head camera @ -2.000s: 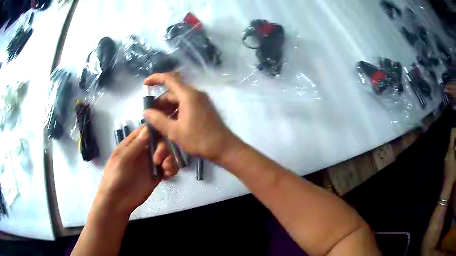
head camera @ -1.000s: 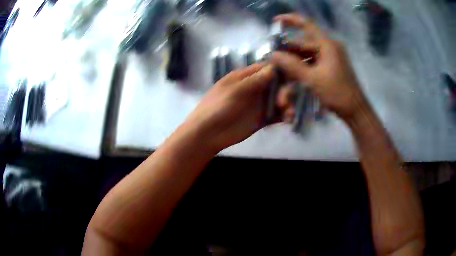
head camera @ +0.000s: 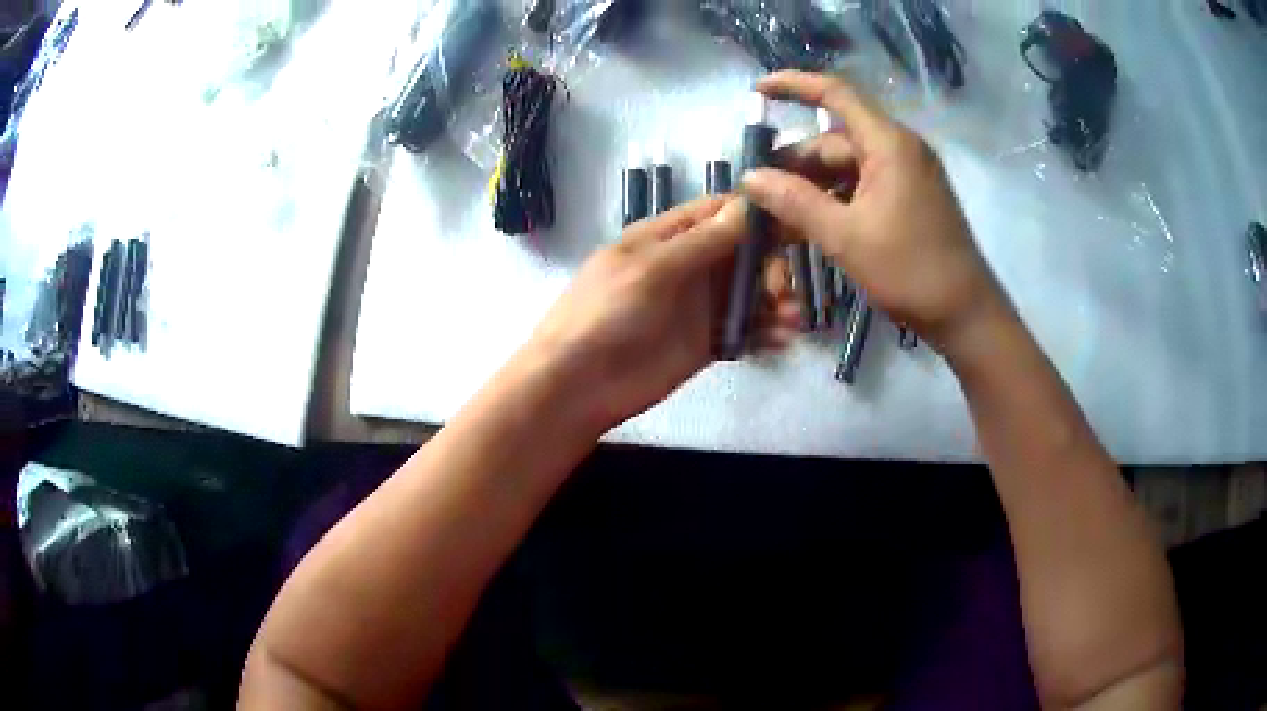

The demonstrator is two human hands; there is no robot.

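Note:
A dark tube [head camera: 746,285] stands roughly upright between my hands, with a short white tip at its top end. My left hand [head camera: 660,313] is closed around its middle. My right hand [head camera: 868,208] has its thumb against the upper part and its index finger at the white tip; a second pale end shows by its fingers. Other dark tubes [head camera: 635,195] lie in a row behind my left hand, partly hidden. More tubes [head camera: 853,338] lie below my right hand.
A black coiled cable [head camera: 525,153] with yellow ends lies left of the tubes. Bagged black cables [head camera: 1077,86] lie along the back. A seam divides off the left-hand table, where dark tubes [head camera: 134,292] lie. A clear-bagged bundle [head camera: 97,535] sits below the table's edge.
The view has swung left, so the table and cables appear further right than at first. My hands keep nearly the same hold on the tube. The picture is sharper than one second ago.

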